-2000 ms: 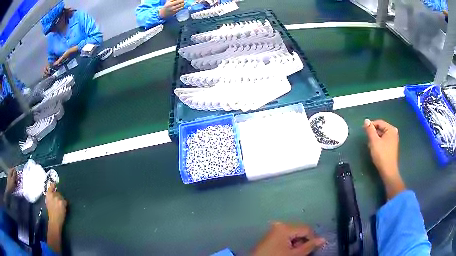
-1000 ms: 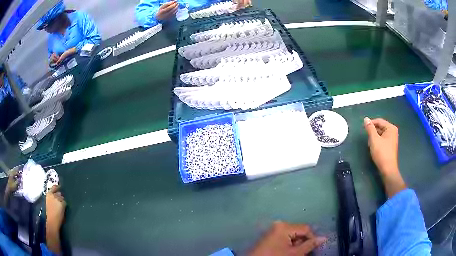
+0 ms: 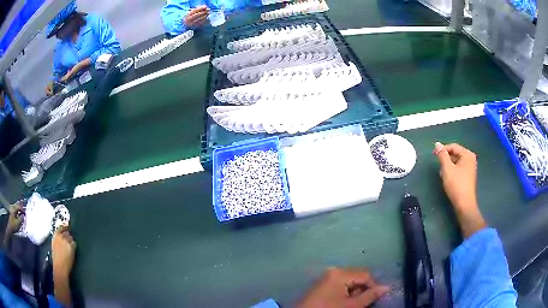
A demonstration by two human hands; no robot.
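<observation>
The black electric screwdriver (image 3: 417, 252) lies on the green belt, its bit toward the round white dish (image 3: 393, 156) of dark screws. My right hand (image 3: 459, 174) is right of the dish, thumb and fingers bent together; a pale spot shows at a fingertip, but I cannot tell if it is a nail or a part. My left hand (image 3: 344, 290) is blurred at the bottom edge, left of the screwdriver, fingers curled; any held part is too small to tell. A blue bin (image 3: 251, 183) of tiny white-and-dark pieces touches a white box (image 3: 333, 174).
A dark green tray (image 3: 375, 105) with rows of white comb-edged parts stands behind the bin and box. Another blue bin (image 3: 511, 141) with long thin pieces is at the right. Workers in blue sit at the left and at the top; one worker's hand (image 3: 63, 249) is at lower left.
The view has shifted slightly. The far comb-edged strip beyond the tray has moved right. Other workers' hands have moved a little. My hands and the screwdriver have hardly moved.
</observation>
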